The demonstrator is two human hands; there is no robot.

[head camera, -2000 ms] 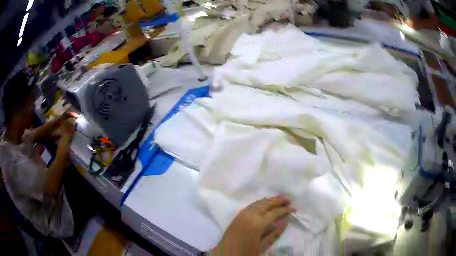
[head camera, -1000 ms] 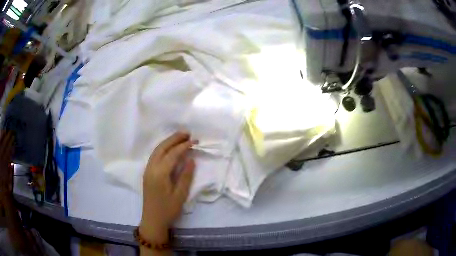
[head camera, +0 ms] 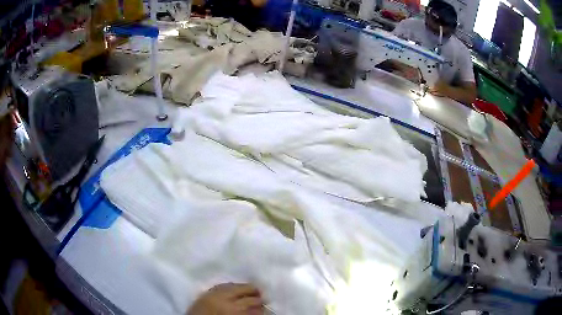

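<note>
White cloth pieces [head camera: 246,157] lie heaped and creased across the table left of and behind the sewing machine [head camera: 487,258]. The machine head is at the lower right, with its bright lamp on the cloth beside it. The needle area is hidden by glare and the picture's edge. My left hand [head camera: 229,299] is at the bottom edge, blurred and cut off, on the near part of the cloth. Whether its fingers grip the cloth cannot be told. My right hand is not in view.
A grey fan-like box [head camera: 65,120] stands at the left, with dark scissors [head camera: 80,181] beside it. Beige cloth [head camera: 215,52] is heaped behind. A person [head camera: 440,52] sits at another machine [head camera: 394,49] at the upper right. An orange strip [head camera: 513,183] shows at the right.
The view has swung up and left, so the machine head sits lower right and the far stations show. My left hand appears lower, mostly cut off, still at the near cloth.
</note>
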